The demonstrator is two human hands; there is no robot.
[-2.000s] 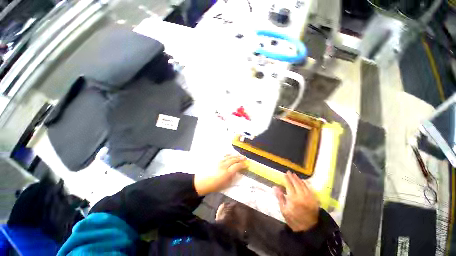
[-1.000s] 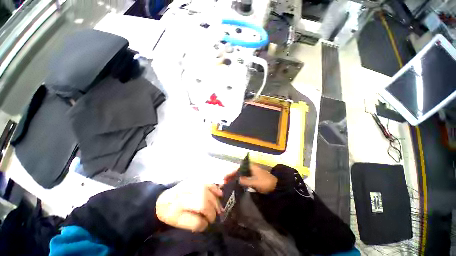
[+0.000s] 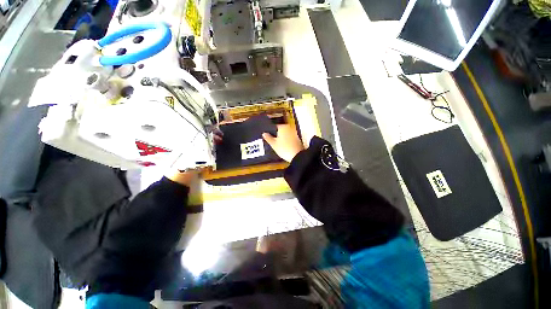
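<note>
A dark fabric panel with a white label lies over the amber clamp frame, beside the machine head. My right hand is at the panel's right edge, thumb on top, and appears to grip it. My left hand is mostly hidden behind the machine head; only a bit of skin near the cuff shows, and what seem to be fingertips at the panel's left edge. Its grip cannot be seen.
The white machine head stands left of the frame. Dark panels lie at the left, partly under my left sleeve. At right are a finished panel, snips and a white-framed screen. Yellow tape borders the frame.
Both hands have moved forward from in front of the frame to over it. The labelled dark piece, held on edge between them before, now lies spread over the frame. The view has swung right.
</note>
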